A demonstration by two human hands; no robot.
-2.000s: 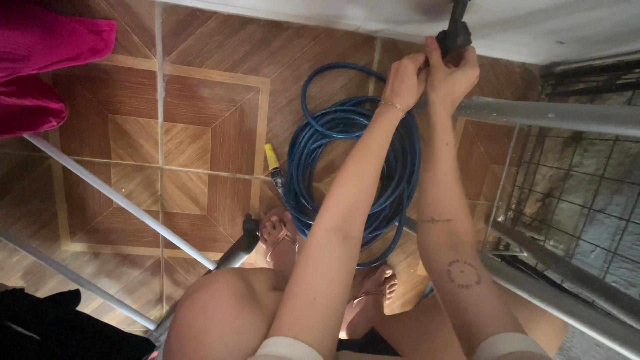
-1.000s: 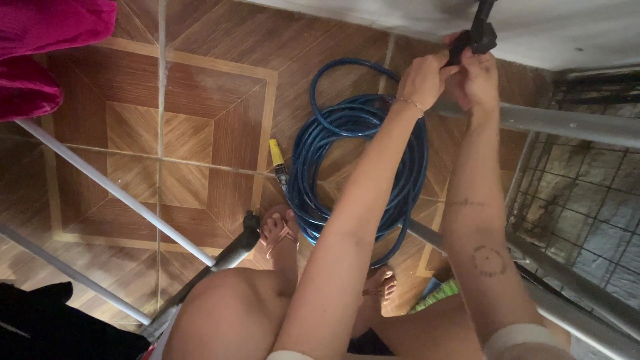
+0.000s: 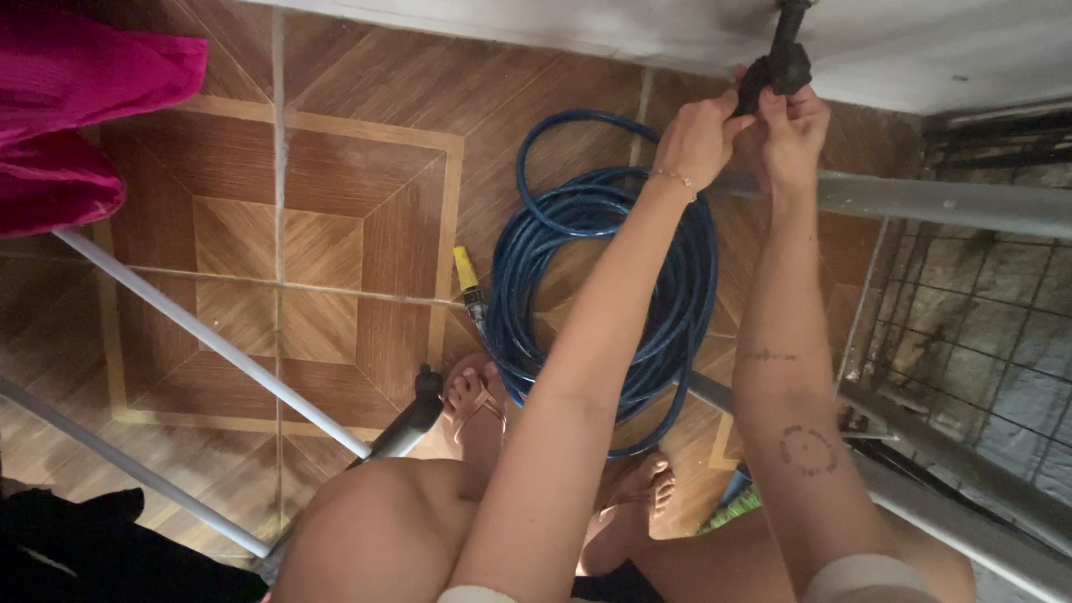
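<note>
My left hand (image 3: 699, 142), with a thin bracelet at its wrist, grips the lower part of a black tap-like fitting (image 3: 787, 69) by the white wall. From the other side, my right hand (image 3: 794, 130) pinches the same fitting between thumb and fingers. The exact part under the fingertips is hidden. Below my forearms a coiled blue hose (image 3: 511, 251) lies on the wood-patterned tile floor. At its left side rests a hose nozzle with a yellow tip (image 3: 466, 270).
Pink cloth (image 3: 92, 75) hangs at the upper left over a metal rack's tubes (image 3: 209, 339). Black cloth (image 3: 92, 544) is at the lower left. A grey tube (image 3: 946, 203) and wire mesh (image 3: 971, 318) stand at the right. My sandalled feet are beside the hose.
Both hands stay at the black fitting, and their finger positions on it have shifted. The hose remains coiled on the floor.
</note>
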